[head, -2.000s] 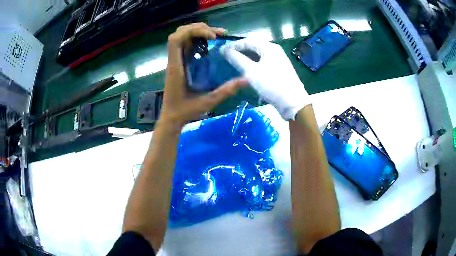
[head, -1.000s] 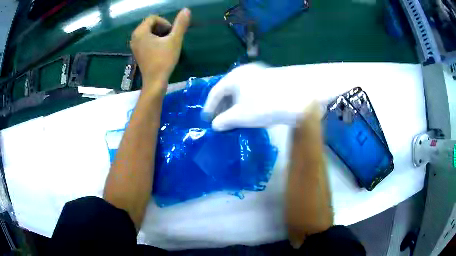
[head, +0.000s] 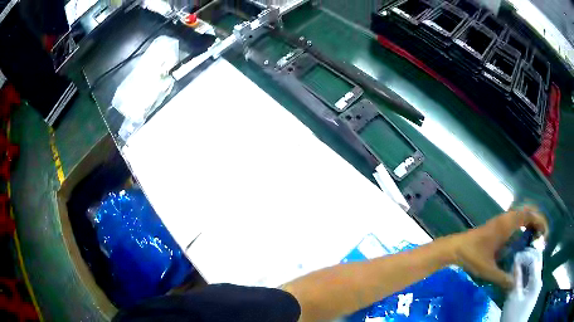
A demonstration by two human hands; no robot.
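My left hand [head: 497, 248], bare, is at the right over the belt, with fingers and thumb curled around a small dark, blurred thing [head: 520, 243], which looks like part of a phone unit. My right hand [head: 526, 283], in a white glove, is just below and against it, cut off by the lower edge; its grip cannot be made out. The pile of blue film [head: 440, 295] lies on the bench below my left forearm. Another phone unit [head: 559, 304] shows in the lower right corner.
White bench [head: 252, 163] runs up the middle. Hollow dark fixtures [head: 387, 135], a white strip [head: 390, 187] and a long dark bar [head: 384, 95] lie on the green belt. Stacked black trays [head: 478, 53] stand beyond. A bin holds blue film [head: 135, 245] at lower left; a plastic bag [head: 148, 78] lies above.
The view has swung left, showing the bin and bench end. My hands, apart one second ago with the glove over the film, are now together over the belt at the right.
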